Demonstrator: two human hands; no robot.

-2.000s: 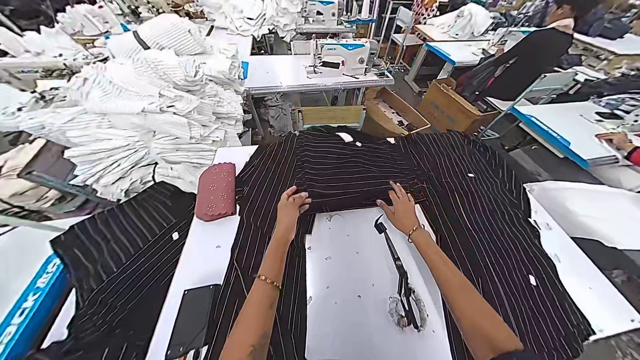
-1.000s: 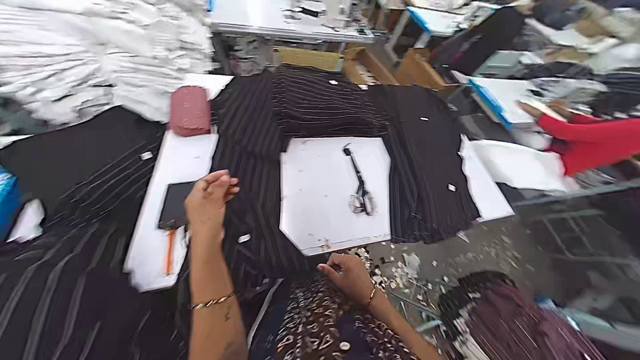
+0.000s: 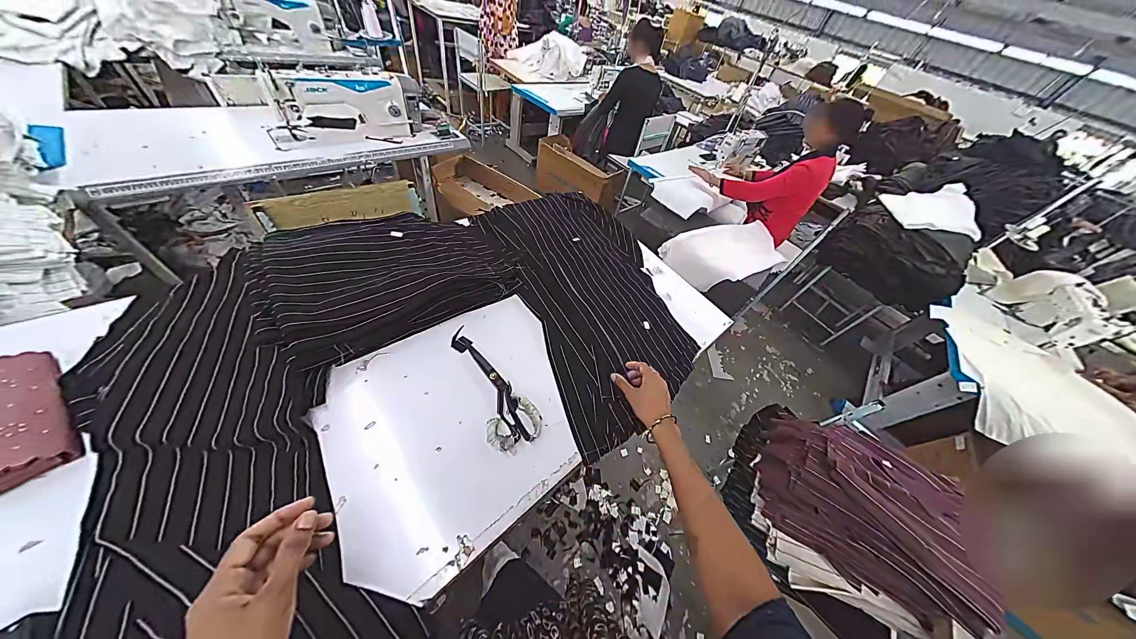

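Black pinstriped fabric pieces (image 3: 213,382) lie in stacks around a white tabletop (image 3: 399,479). Over the striped fabric at the lower left is my left hand (image 3: 266,568), fingers loosely bent and nothing visible in them. My right hand (image 3: 645,390) is at the right-hand striped stack (image 3: 595,328), fingers curled near its surface; whether it pinches cloth cannot be told. Black-handled scissors (image 3: 501,390), with pale wrapping around the finger loops, rest on the white surface between the hands. A dusty-pink eyelet cloth bundle (image 3: 34,417) sits at the left edge.
Beyond the table stand a sewing machine (image 3: 342,102) on a white table and cardboard boxes (image 3: 497,185). A person in red (image 3: 781,191) works at another machine; a person in black (image 3: 630,102) stands farther back. Maroon striped fabric (image 3: 861,515) is piled at lower right, beside scraps on the floor.
My right hand has moved from the table's near edge to the right-hand striped stack. The view has swung to the right.
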